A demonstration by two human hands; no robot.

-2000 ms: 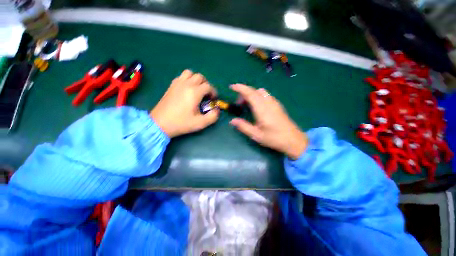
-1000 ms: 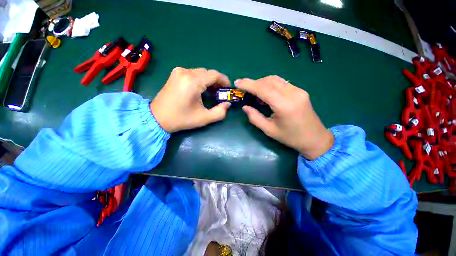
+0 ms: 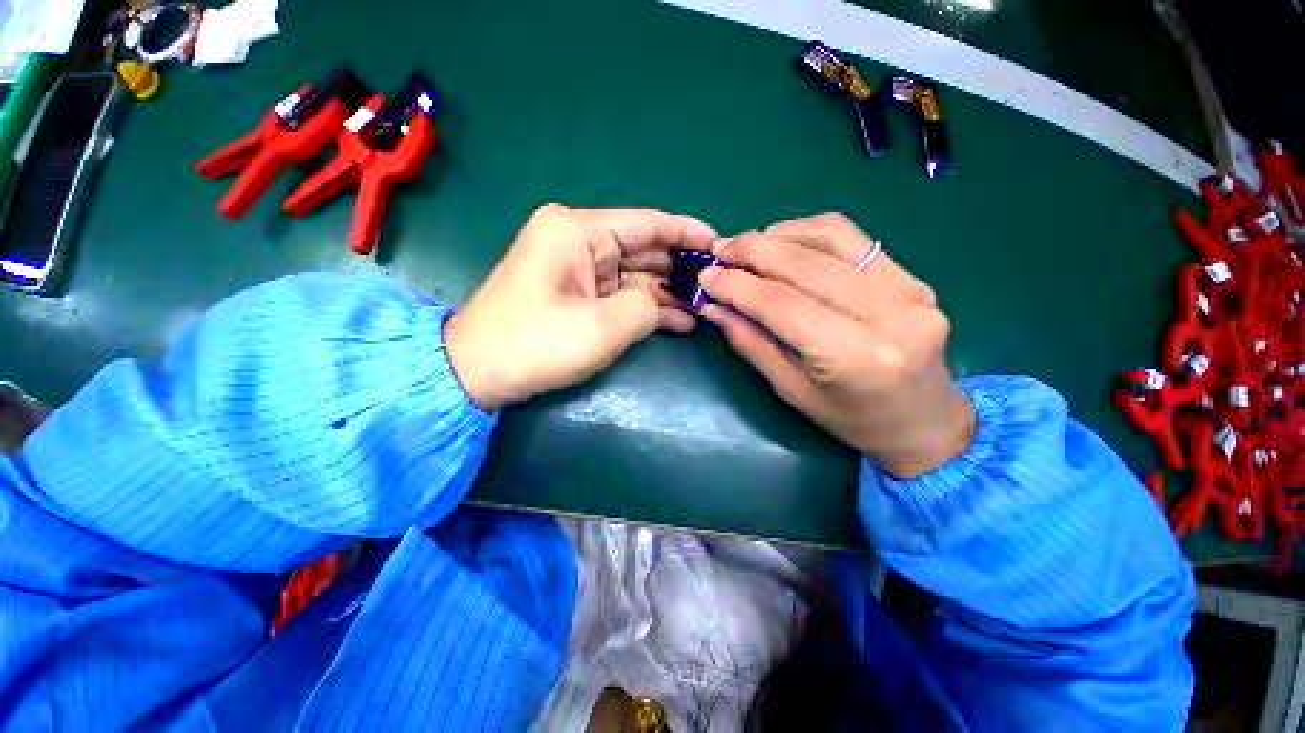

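A small black module [image 3: 691, 277] is held between the fingertips of both hands at the middle of the bench; its ends are hidden by the fingers. My left hand [image 3: 580, 298] holds it from the left with thumb and fingers. My right hand [image 3: 837, 318], with a ring on one finger, holds it from the right. Two more black modules with amber ribbon and white labels, one [image 3: 850, 98] beside the other [image 3: 920, 123], lie near the white line.
Two red spring clamps, one [image 3: 286, 141] beside another [image 3: 375, 161], lie at left with black pieces in their jaws. A pile of red clamps [image 3: 1231, 372] lies at right. A smartphone [image 3: 57, 179], a yellow lump [image 3: 138, 79], a ring-shaped item [image 3: 165, 32] and wipes [image 3: 233, 30] are at far left.
Both hands have closed in around the module, whose amber ribbon and white label no longer show. The fingertips of the two hands now meet. The view has shifted slightly.
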